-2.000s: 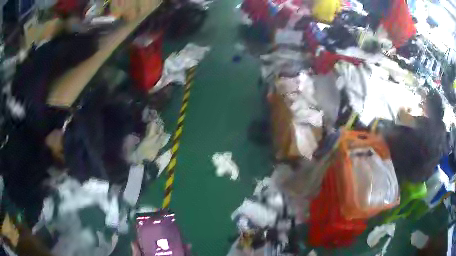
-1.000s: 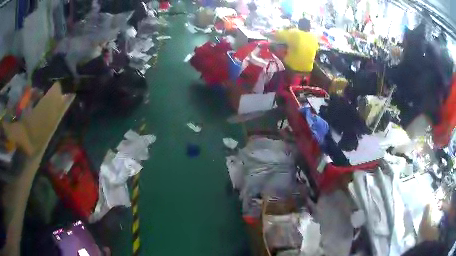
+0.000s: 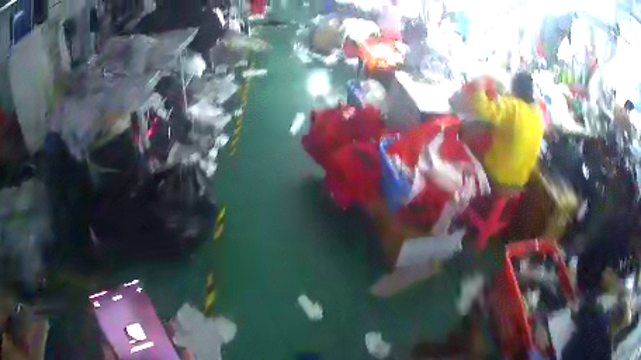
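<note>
A smartphone (image 3: 135, 325) with a purple screen and small white marks shows at the bottom left, tilted and cut off by the lower edge. My left hand (image 3: 184, 354) holds it; only blurred bits of fingers show beside its edges, and the rest is below the picture. My right hand is not in view.
Green floor aisle (image 3: 263, 246) with yellow-black tape and scraps runs ahead. A red cloth heap (image 3: 348, 155) stands right of it, beside a person in yellow (image 3: 516, 140). A red-rimmed crate (image 3: 516, 309) is lower right. Dark and pale heaps line the left.
The view has moved forward along the aisle. The red heap and person in yellow appear nearer and further right; the phone shows more fully than a second ago.
</note>
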